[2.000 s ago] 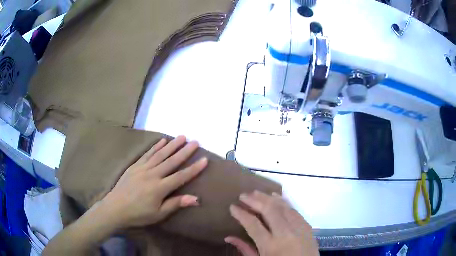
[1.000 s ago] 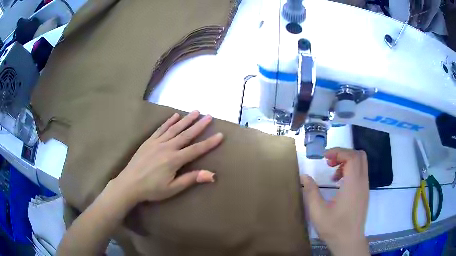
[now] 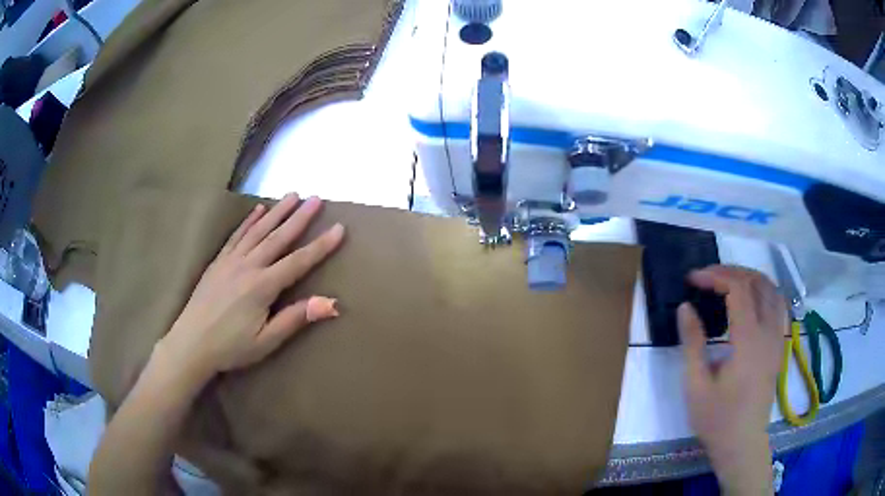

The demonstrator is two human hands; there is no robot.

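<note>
A brown fabric panel [image 3: 417,378] lies flat, brown side up, across the front of the table, its far edge at the presser foot [image 3: 493,232] of the white sewing machine [image 3: 621,87]. My left hand [image 3: 254,291] lies flat on the panel's left part, fingers spread, a small covering on the thumb tip. My right hand [image 3: 733,358] is off the panel, to its right, fingers bent and apart over the near part of a black flat rectangle [image 3: 679,262]; it is slightly blurred and nothing shows in it. The needle tip cannot be made out.
Stacked brown panels [image 3: 175,107] lie at the upper left, with layered curved edges. Scissors with yellow and green handles [image 3: 798,378] lie just right of my right hand. A pale folded pile [image 3: 73,436] sits low left. The table's grey front edge [image 3: 660,460] runs below.
The panel's right part has moved up and right, under the machine head. My right hand has let go of it and moved right towards the scissors. The camera view has shifted.
</note>
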